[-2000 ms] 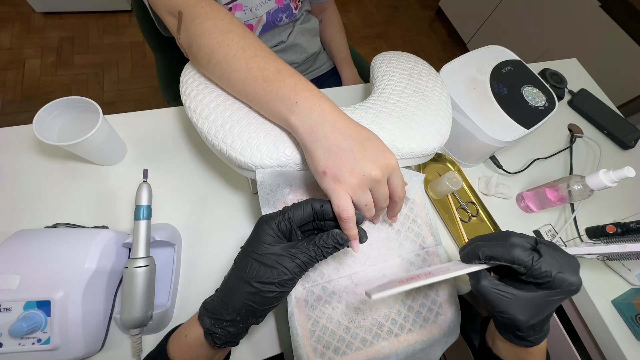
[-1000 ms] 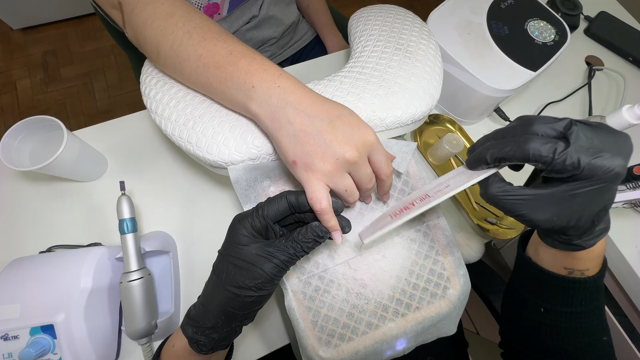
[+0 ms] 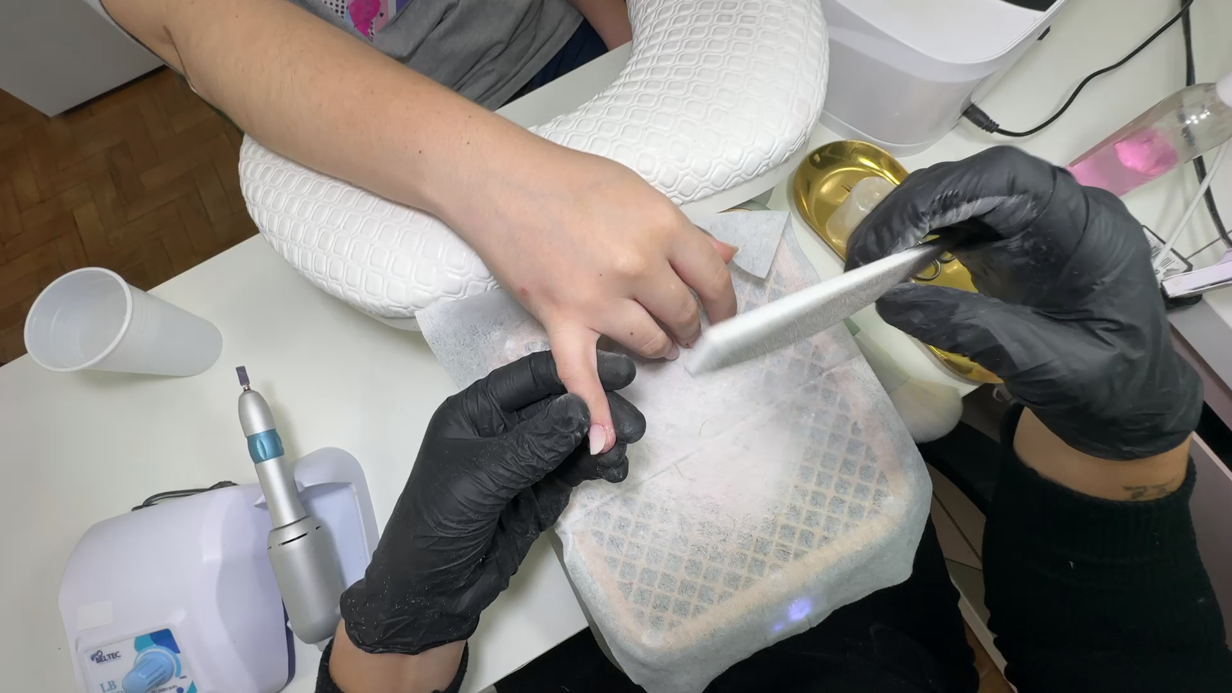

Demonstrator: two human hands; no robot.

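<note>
My left hand, in a black glove, grips one finger of another person's hand near its tip, with the pale pink nail showing. That person's forearm rests across a white textured cushion. My right hand, gloved too, holds a white nail file by its far end. The file points down to the left, its tip close to the person's other fingers and apart from the held nail. Below lies a dust collector under a thin white cloth with pale dust on it.
A nail drill handpiece rests on its white control unit at left, near a plastic cup. At right are a gold tray with small items, a white nail lamp, a cable and a bottle of pink liquid.
The file has tilted and shows more of its edge now. My left hand keeps its hold on the finger throughout. The view has moved closer.
</note>
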